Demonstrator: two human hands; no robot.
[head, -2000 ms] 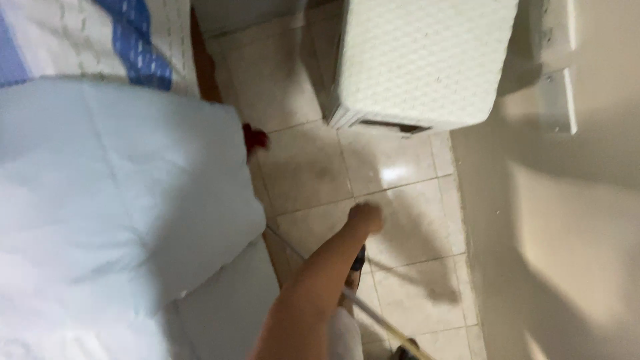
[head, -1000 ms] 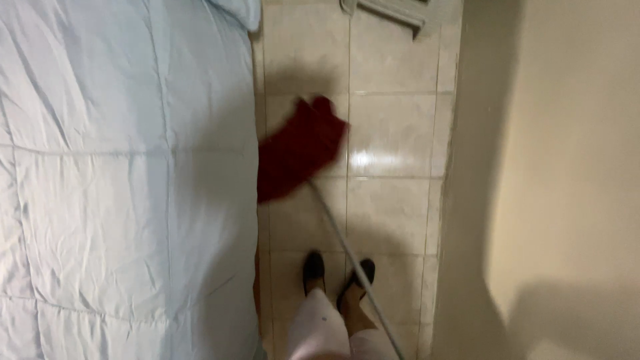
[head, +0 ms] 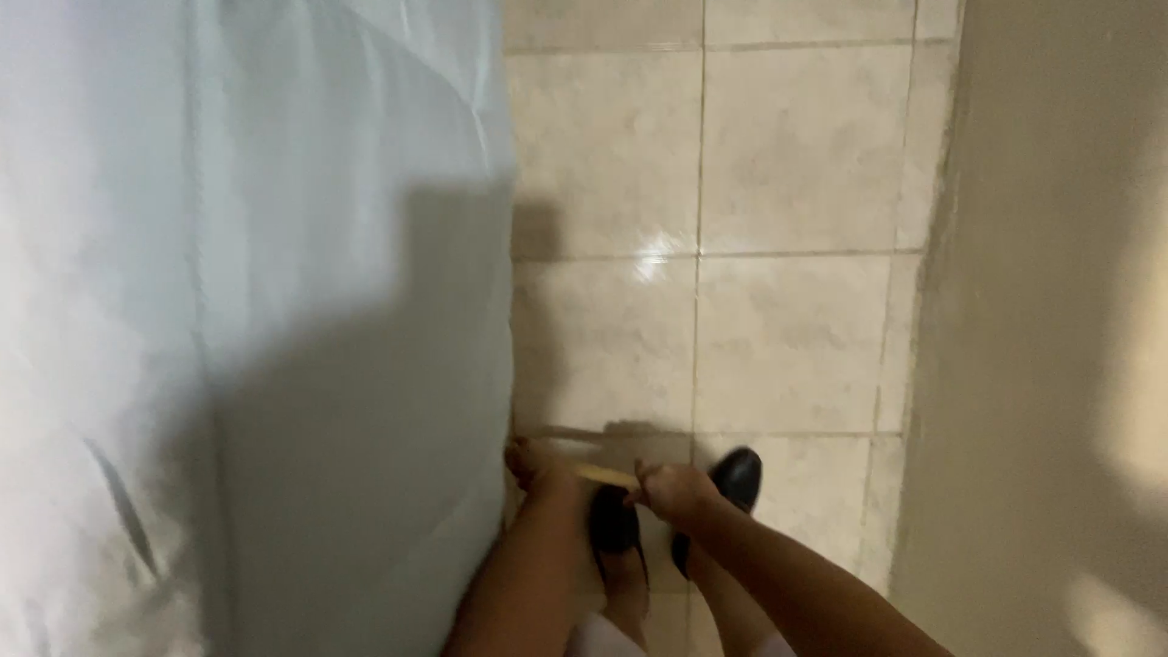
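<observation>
A pale yellowish handle (head: 602, 474) runs between my two hands, low over the tiled floor beside the bed. At the bed's edge, my left hand (head: 540, 464) is closed around the handle's left part. My right hand (head: 673, 491) grips its other end, above my feet. The handle's far part, left of my left hand, is out of sight by the bed. No red cloth head shows at this moment.
A bed with a light blue quilted cover (head: 347, 274) fills the left side. Pale floor tiles (head: 789, 338) lie between it and a beige wall (head: 1031, 319) on the right. My feet in black shoes (head: 614, 520) stand below my hands.
The red cloth head on the pole, over the tiles a second ago, is out of sight. Both hands now show low in view on the handle. The white woven-topped piece seen earlier has left the view.
</observation>
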